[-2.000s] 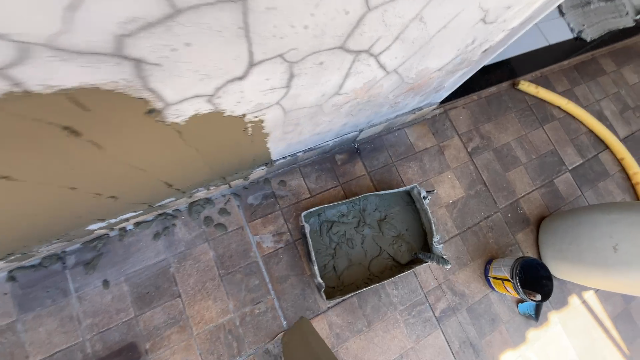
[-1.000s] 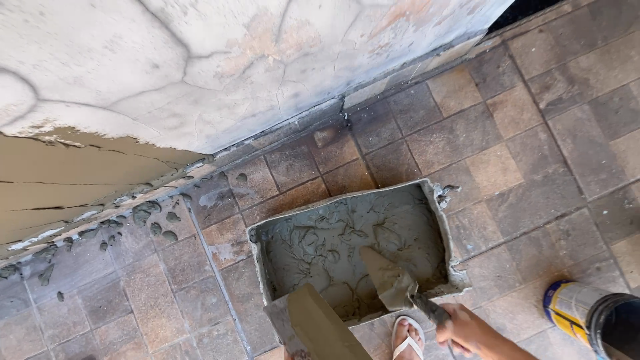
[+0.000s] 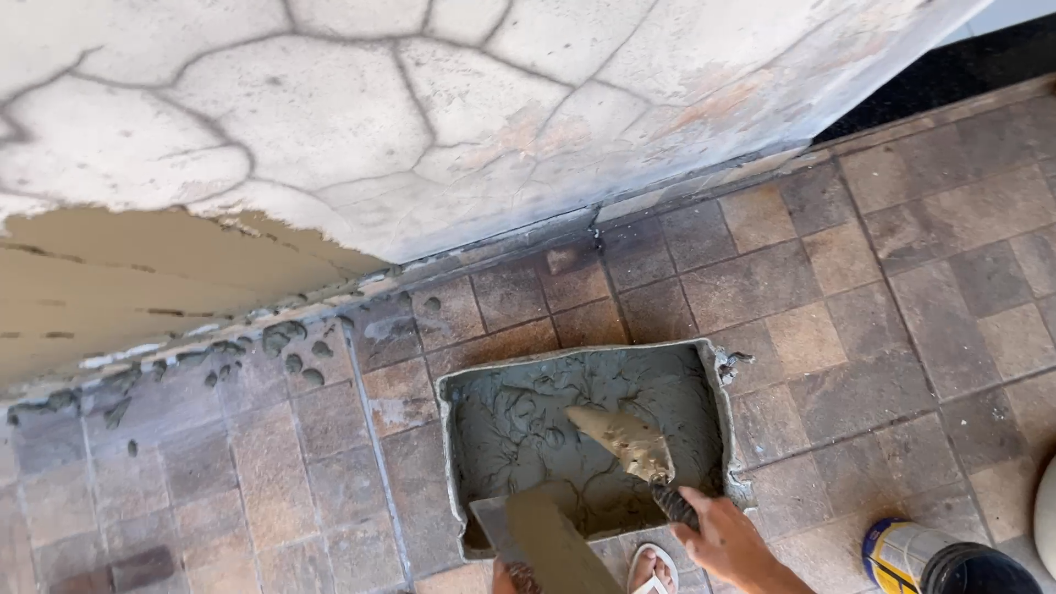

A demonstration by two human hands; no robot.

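My right hand (image 3: 719,532) grips the dark handle of a pointed masonry trowel (image 3: 620,437), its blade bearing some mortar over a rectangular tub (image 3: 450,462) of wet grey mortar. At the bottom edge, my left hand (image 3: 505,579) is mostly cut off; it holds a flat plastering trowel (image 3: 549,536) whose blade lies over the tub's lower left part. On the wall, a coat of fresh mortar (image 3: 165,268) covers the lower left, below white plaster (image 3: 330,115) with painted dark lines.
Mortar lumps (image 3: 285,334) are scattered on the tiled floor (image 3: 784,330) along the wall base. A can (image 3: 916,549) with a blue and yellow label lies or stands at the lower right, a pale rounded object (image 3: 1048,511) beyond it. A sandalled foot (image 3: 653,569) shows below the tub.
My right hand with the pointed trowel, out of view two seconds ago, came in over the tub. The trowel blade now carries mortar. The view has shifted.
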